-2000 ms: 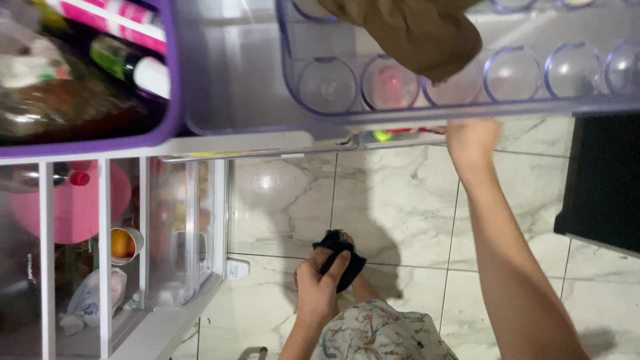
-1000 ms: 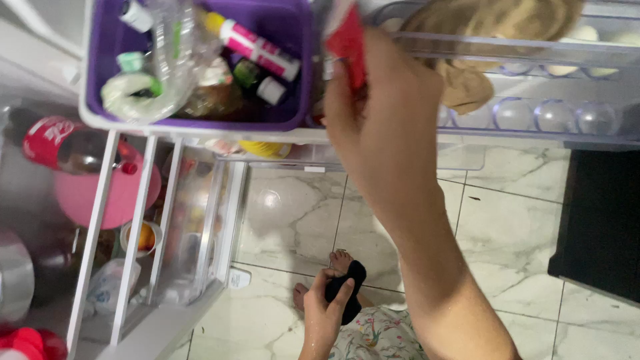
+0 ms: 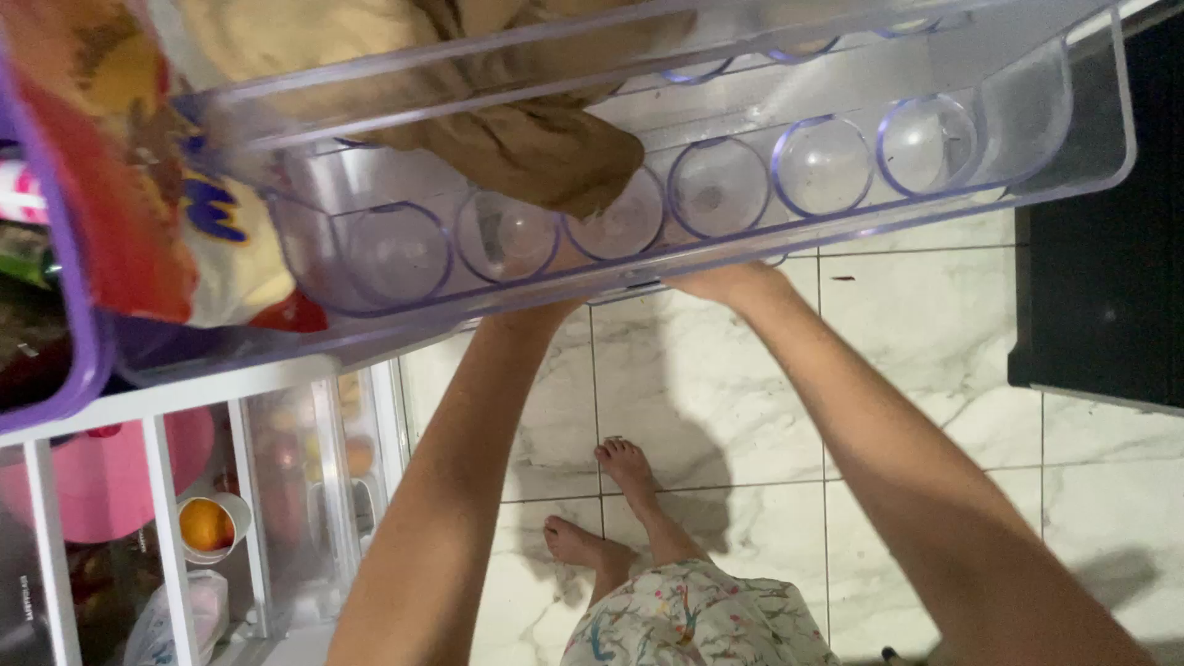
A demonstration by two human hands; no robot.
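Observation:
A clear plastic egg tray (image 3: 925, 217) with round hollows spans the upper view, and a brown cloth or bag (image 3: 555, 153) lies over part of it. Both forearms reach up beneath the tray. My left hand (image 3: 546, 301) is mostly hidden below the tray, near its middle. Only the wrist end of my right hand (image 3: 731, 282) shows at the tray's lower edge; its fingers are hidden. What either hand holds cannot be told. A red and yellow plastic packet (image 3: 139, 213) stands at the tray's left end, beside a purple bin (image 3: 83, 324).
Open refrigerator shelves with white bars (image 3: 166, 518) are at lower left, holding a pink round item (image 3: 120, 481), a cup with an orange item (image 3: 208, 529) and a plastic bag (image 3: 199, 601). A black object (image 3: 1101, 296) stands at right. My bare feet are on marble-look floor tiles (image 3: 906, 370).
My left hand has moved up from low in the view, where it held a black cloth, to beneath the tray. My right hand has left the red item near the purple bin. The tray looks closer.

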